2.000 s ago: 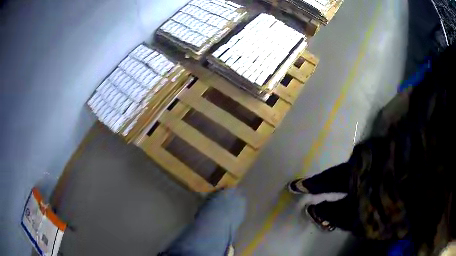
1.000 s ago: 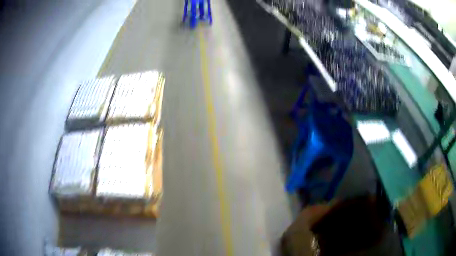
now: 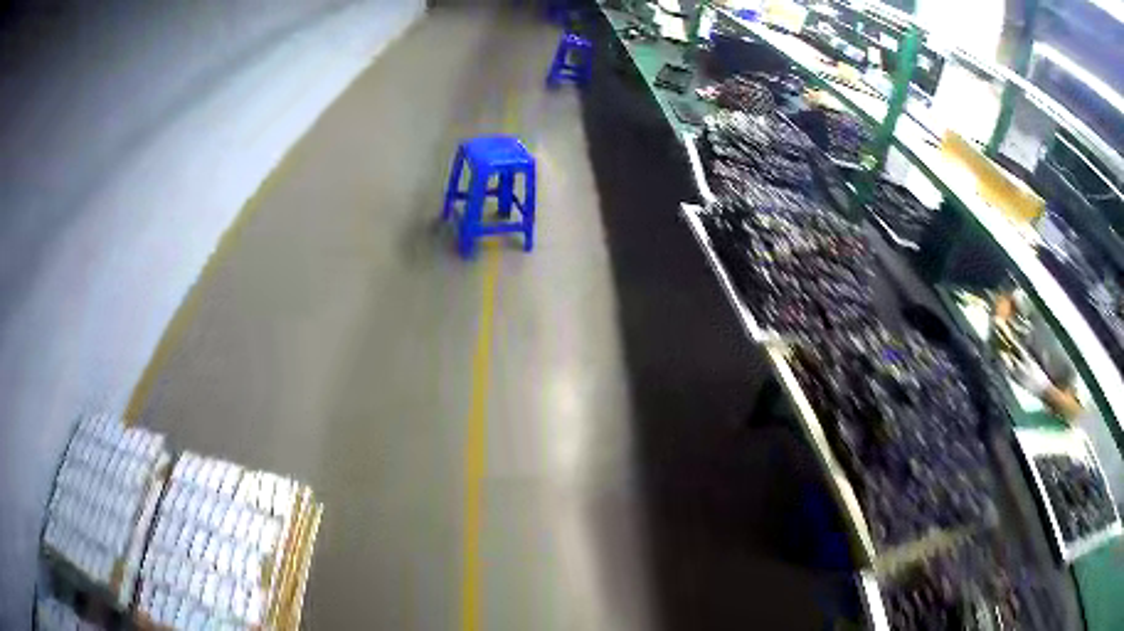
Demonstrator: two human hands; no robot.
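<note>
Neither of my hands is in the picture. Nearest on the right, white-edged framed trays [image 3: 730, 274] lie in a row along the bench, holding large heaps of dark circuit boards [image 3: 912, 419]. The single boards are blurred. A smaller white-edged tray [image 3: 1048, 493] with dark parts lies at the lower right on the green bench top [image 3: 1101, 579].
A blue plastic stool [image 3: 498, 158] stands on the yellow aisle line [image 3: 478, 431], with another blue stool [image 3: 571, 62] farther off. Stacks of white packs [image 3: 212, 542] stand at the lower left beside the pale wall [image 3: 185, 160]. A blurred hand or arm [image 3: 1042, 370] shows across the bench at right.
The view has swung from the pallet and a person's legs to the aisle and bench. The stacks now sit lower left, and the near blue stool by the bench is mostly out of view.
</note>
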